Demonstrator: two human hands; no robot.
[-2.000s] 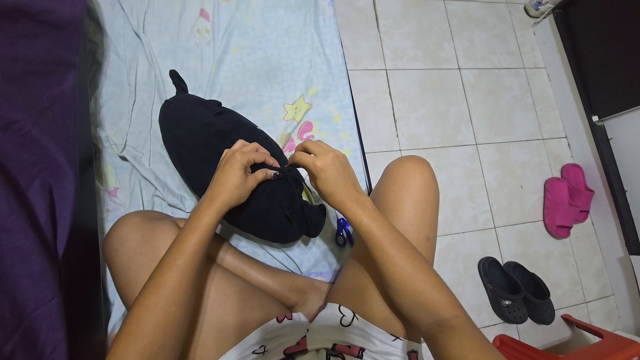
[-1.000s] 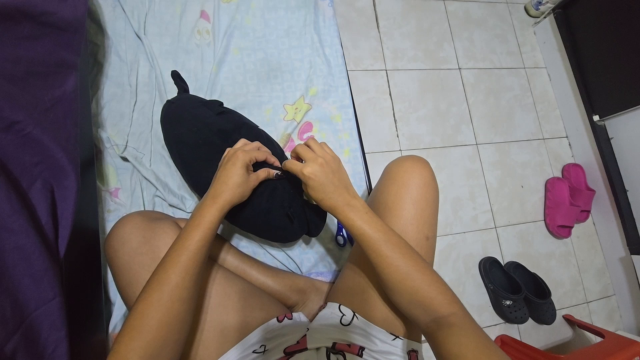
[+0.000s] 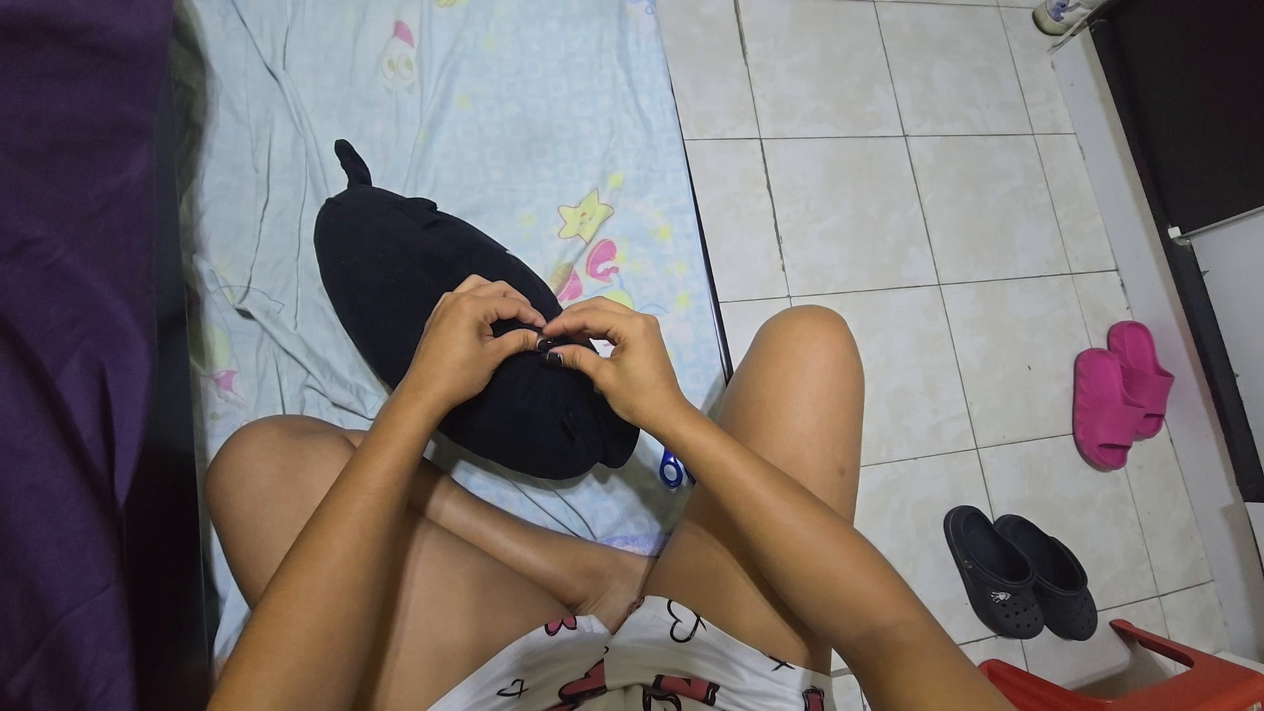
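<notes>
A stuffed black cloth item, plump and oval with a small tail-like tab at its upper end, lies on the light blue printed bed sheet. My left hand rests on its lower half and pinches the black fabric between thumb and fingers. Close beside it, almost fingertip to fingertip, my right hand pinches the same fabric. Whether a needle or thread sits between the fingers cannot be told. The blue handle of what look like scissors shows on the sheet beside my right forearm, partly hidden.
My bent legs frame the cloth item. A purple cloth hangs at the left. Right of the bed's edge lies a tiled floor with pink slides, black clogs and a red plastic stool at the lower right.
My right hand, a little higher on the fabric a second ago, is now lower, its fingertips close to those of my left hand. The left hand has stayed in place.
</notes>
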